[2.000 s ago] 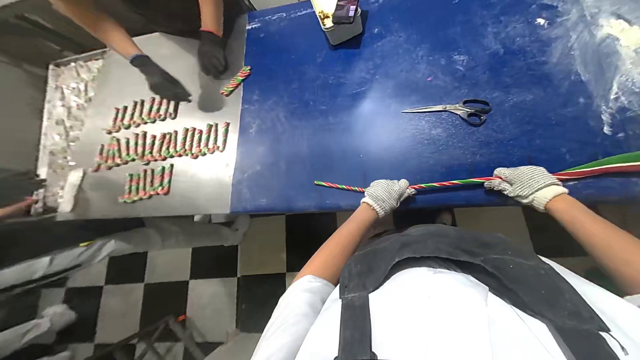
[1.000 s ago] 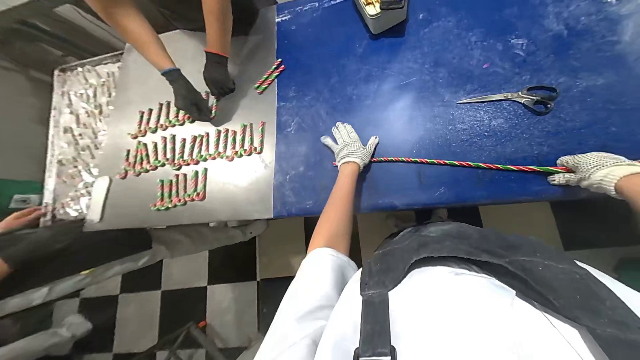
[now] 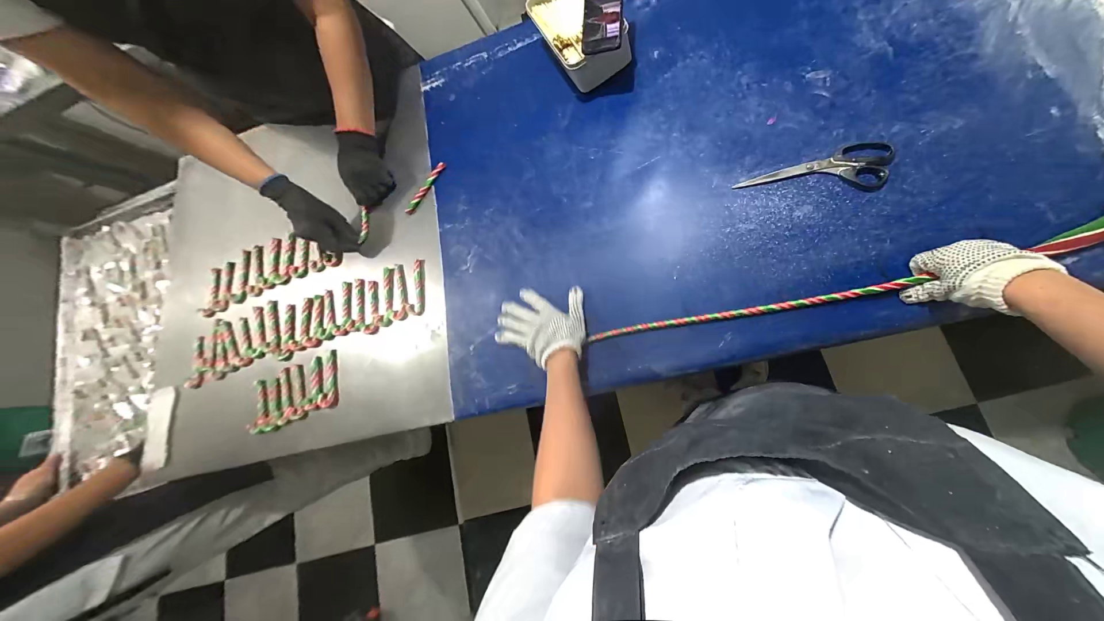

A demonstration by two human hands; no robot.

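A long twisted candy rope (image 3: 759,309), striped red, green and white, lies along the near side of the blue table. My left hand (image 3: 543,328), in a white dotted glove, is flat on the table with fingers spread, its thumb side beside the rope's thin left end. Gloved as well, my right hand (image 3: 970,274) is closed around the rope at the right. Beyond that hand the candy widens into a thicker striped mass (image 3: 1074,239), cut off by the view's edge. Scissors (image 3: 819,169) rest on the table above the rope.
On a metal sheet (image 3: 379,392) at left are rows of small candy canes (image 3: 315,319); a co-worker's dark-gloved hands (image 3: 345,203) hold a short piece. A straight striped stick (image 3: 426,187) lies near. A container (image 3: 595,69) with a phone stands at the back. Wrapped pieces (image 3: 112,336) fill a tray.
My left hand was closed on the rope two seconds ago; its fingers are now spread on the table. More thin rope now stretches between my hands.
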